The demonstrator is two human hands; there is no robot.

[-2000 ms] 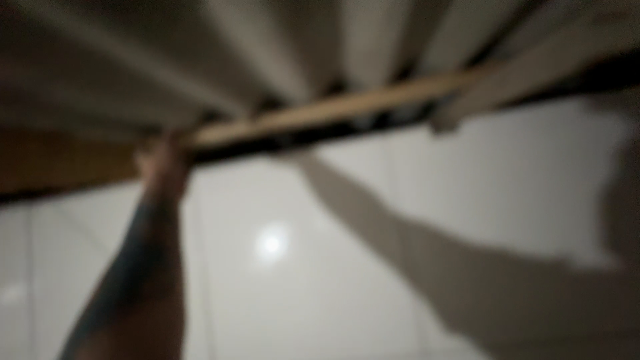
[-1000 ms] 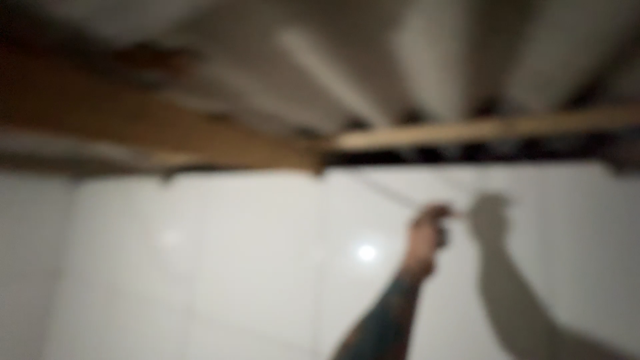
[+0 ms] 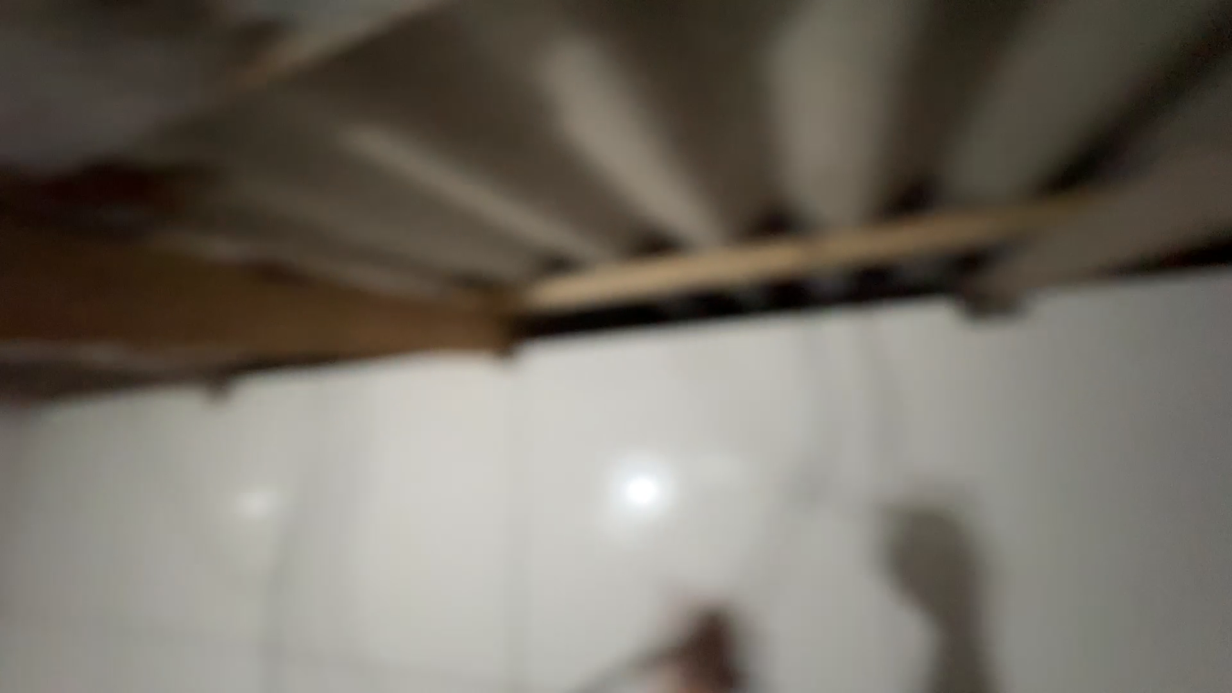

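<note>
Strongly blurred at the bottom edge, what looks like my left hand [image 3: 707,650] is in front of a white tiled wall [image 3: 423,500]. Only part of it shows, and its fingers cannot be made out. A thin dark line, perhaps a cable [image 3: 626,666], runs from it toward the lower left; whether the hand grips it cannot be told. The hand's shadow [image 3: 938,568] falls on the wall to the right. My right hand is out of view.
Above the wall, a corrugated roof sheet [image 3: 626,144] rests over a thin wooden batten [image 3: 770,260]. A thick wooden beam [image 3: 289,308] meets the batten near the middle. A dark gap [image 3: 731,300] lies between batten and wall top.
Two seconds ago my left hand was up at the wooden edge; one second ago it was lower, before the tiles. Now it shows only at the bottom edge. The view has shifted.
</note>
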